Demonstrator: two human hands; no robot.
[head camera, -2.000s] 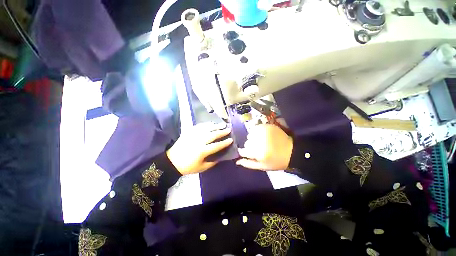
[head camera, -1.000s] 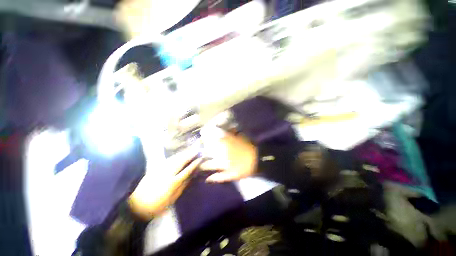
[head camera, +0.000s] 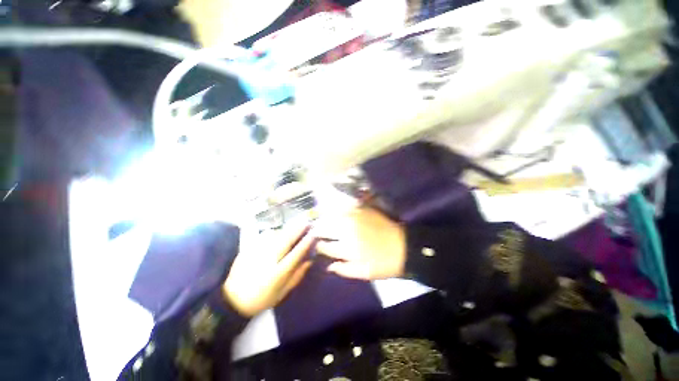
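Observation:
The frame is blurred and overexposed. Purple fabric (head camera: 327, 305) lies below the needle area and runs down to the lap. More purple cloth lies under the machine arm, and another piece is left of my hands. My left hand (head camera: 269, 271) rests on the cloth with fingers pointing up toward the presser foot area. My right hand (head camera: 366, 242) lies flat beside it, fingertips nearly meeting the left ones. Glare hides the needle and presser foot. The cream-white sewing machine (head camera: 447, 97) stretches above both hands.
The machine lamp (head camera: 160, 197) glares at the left. Purple cloth hangs at the upper left. A tan ruler or strip (head camera: 532, 184) lies right of the arm. A turquoise basket (head camera: 649, 253) with magenta cloth (head camera: 607, 257) stands at the right. A pale curved piece (head camera: 231, 18) is behind the machine.
The view has swung, so the machine and hands appear lower and further left than at first, with more showing behind the machine. Both hands remain at the cloth near the needle area.

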